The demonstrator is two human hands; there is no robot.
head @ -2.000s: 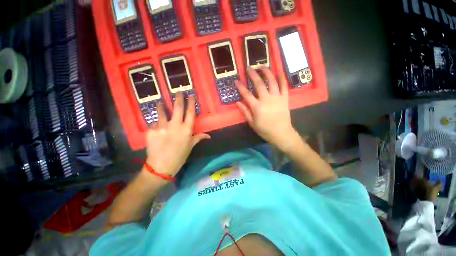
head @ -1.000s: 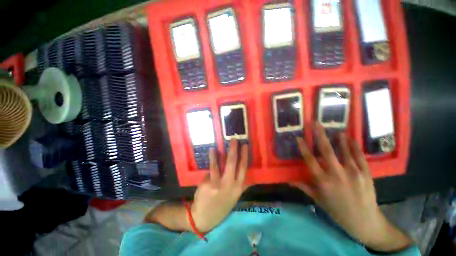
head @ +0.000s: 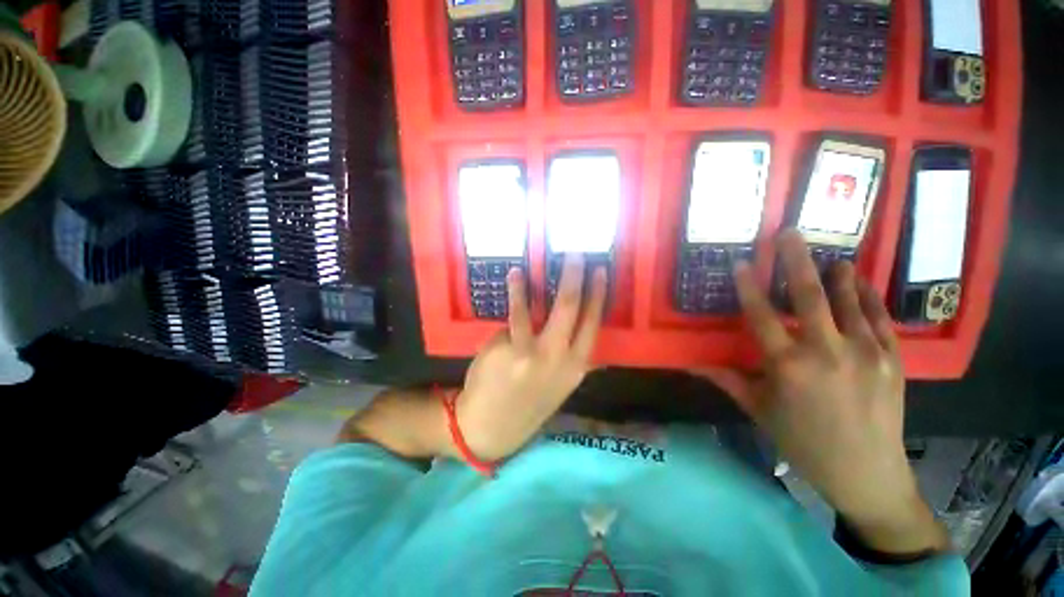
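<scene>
A red tray (head: 649, 341) holds black keypad phones in two rows. In the front row, four phones lie face up with lit screens; the fourth phone (head: 835, 192) shows a red mark and sits tilted. The fifth (head: 938, 233) lies face down at the right end. My left hand (head: 531, 373) has its fingers spread over the keys of the two leftmost front phones. My right hand (head: 823, 362) has its fingers spread over the keypads of the third phone (head: 723, 216) and the fourth. Neither hand grips anything.
Black ribbed blister trays (head: 263, 175) stand left of the red tray. A pale green-white tape roll (head: 137, 96) and a round tan fan grille (head: 26, 123) are at the far left. A dark bench (head: 980, 402) lies under the tray.
The second, third and fourth front-row screens have gone from dark to lit; the leftmost was lit a second ago. The view has shifted over the tray, and both hands stay on the front-row keypads.
</scene>
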